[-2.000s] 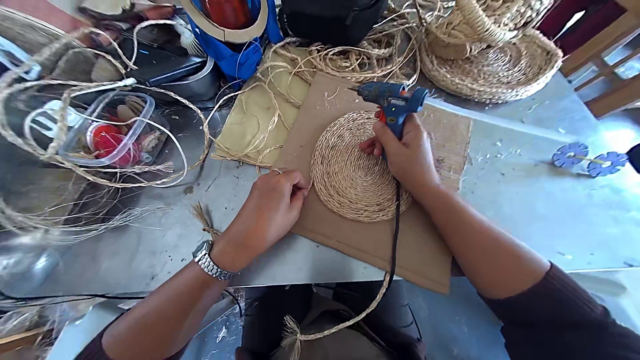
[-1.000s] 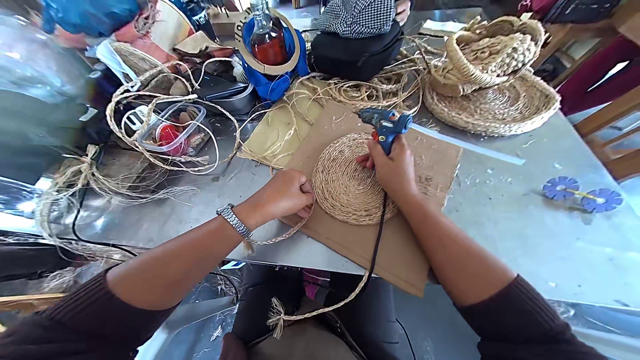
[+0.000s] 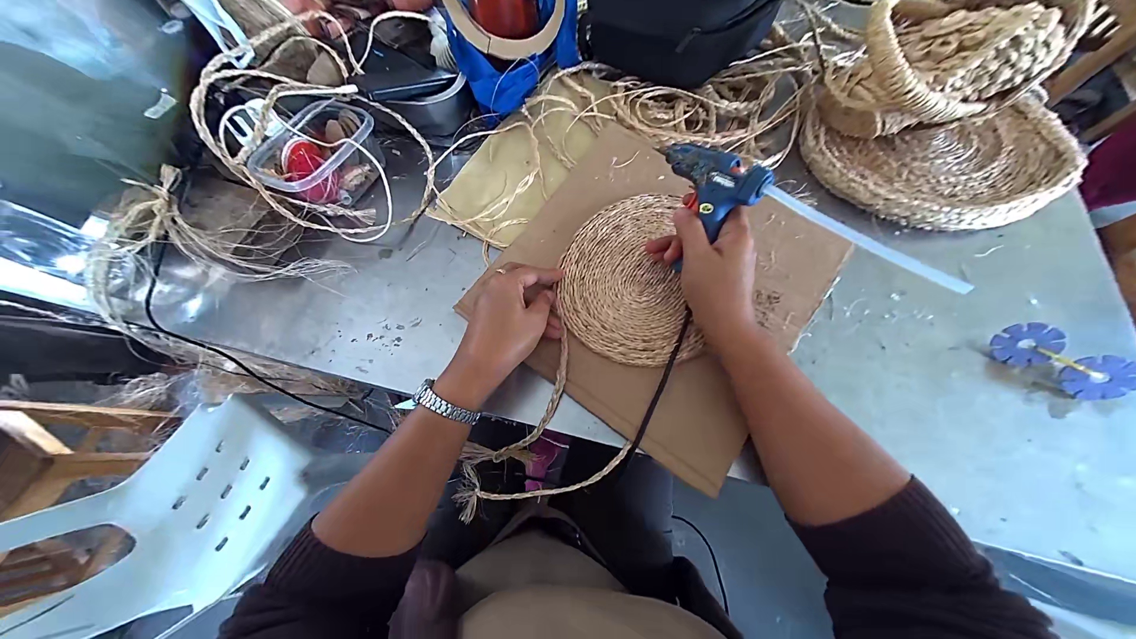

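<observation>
A round coiled mat of braided natural fiber [image 3: 621, 293] lies on a sheet of brown cardboard [image 3: 683, 426]. At the mat's left edge, my left hand [image 3: 515, 315] pinches the fiber braid [image 3: 557, 382], whose loose length hangs over the table edge to a frayed end. My right hand [image 3: 714, 266] is closed around the handle of a blue hot glue gun [image 3: 723, 182], above the mat's upper right part. The gun's nozzle points to the upper left, and a long translucent glue stick [image 3: 879, 240] sticks out of its back. A black cord runs down from the handle across the mat.
Loose fiber braids [image 3: 710, 106] lie behind the cardboard. Woven baskets [image 3: 941, 169] stand at the back right, and purple notched discs on a stick [image 3: 1029, 344] lie at the right. A clear plastic tub [image 3: 333, 182] is at the left on the metal table [image 3: 941, 426]. A white plastic chair [image 3: 222, 488] stands lower left.
My left hand stays at the mat's left edge, its fingers now more spread along the braid than one second ago. The glue gun remains in my right hand over the mat.
</observation>
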